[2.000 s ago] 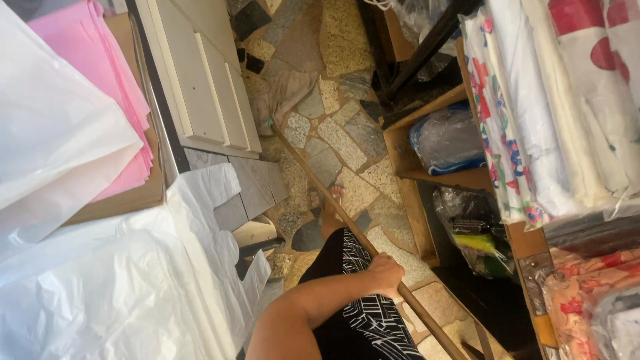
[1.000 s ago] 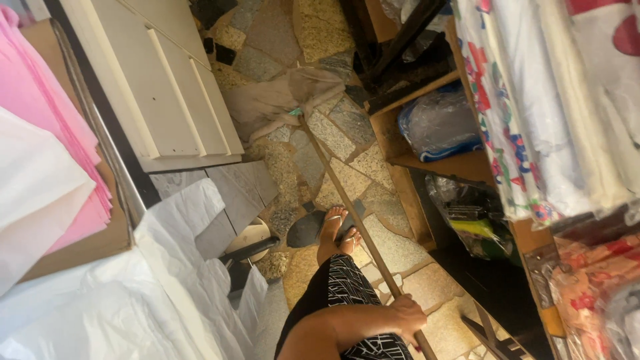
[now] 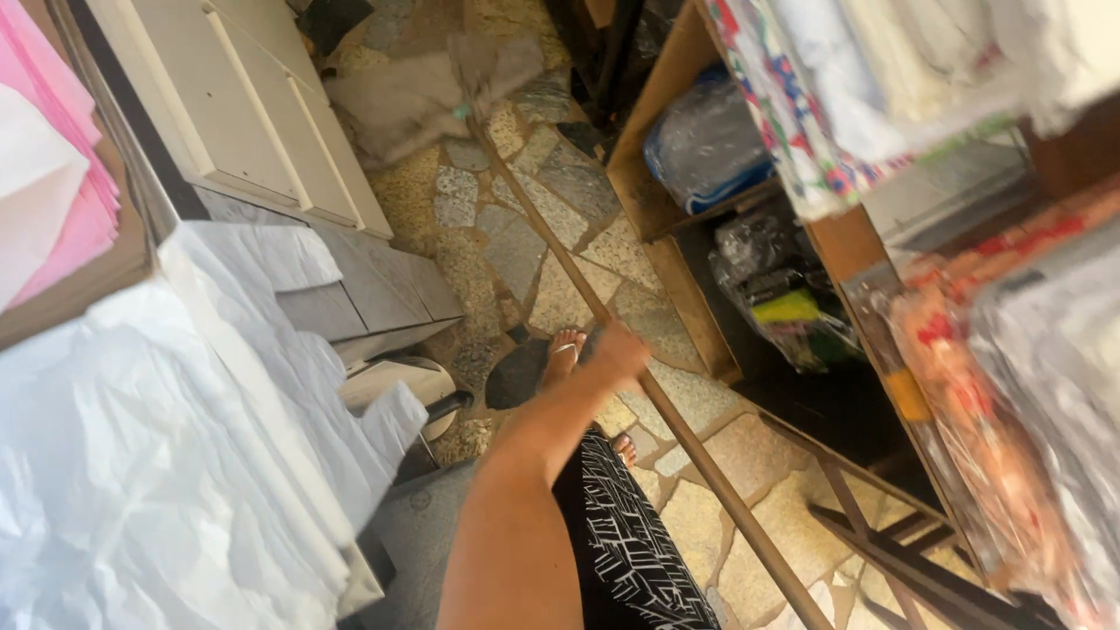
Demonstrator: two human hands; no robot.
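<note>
My left hand (image 3: pixel 619 352) is closed around a long wooden pole (image 3: pixel 691 442), which slants from the lower right up to the floor at the top. At its far end, by a small turquoise piece, a greyish-beige cloth (image 3: pixel 394 101) lies spread on the stone floor (image 3: pixel 507 245), beside the cream drawers. The cloth hides whatever head the pole has. The near end of the pole runs out of the frame at the bottom. My right hand is out of view.
Cream drawers (image 3: pixel 236 96) and white plastic bags (image 3: pixel 166 437) line the left. On the right stand wooden shelves (image 3: pixel 691 306) with bagged goods, folded fabrics (image 3: pixel 822 105) above and a dark metal frame (image 3: pixel 875 542) below. My sandalled feet (image 3: pixel 567 347) are on the floor.
My left hand has moved up along the pole, away from its near end. The cloth, bunched up two seconds ago, is spread wider. The view has shifted.
</note>
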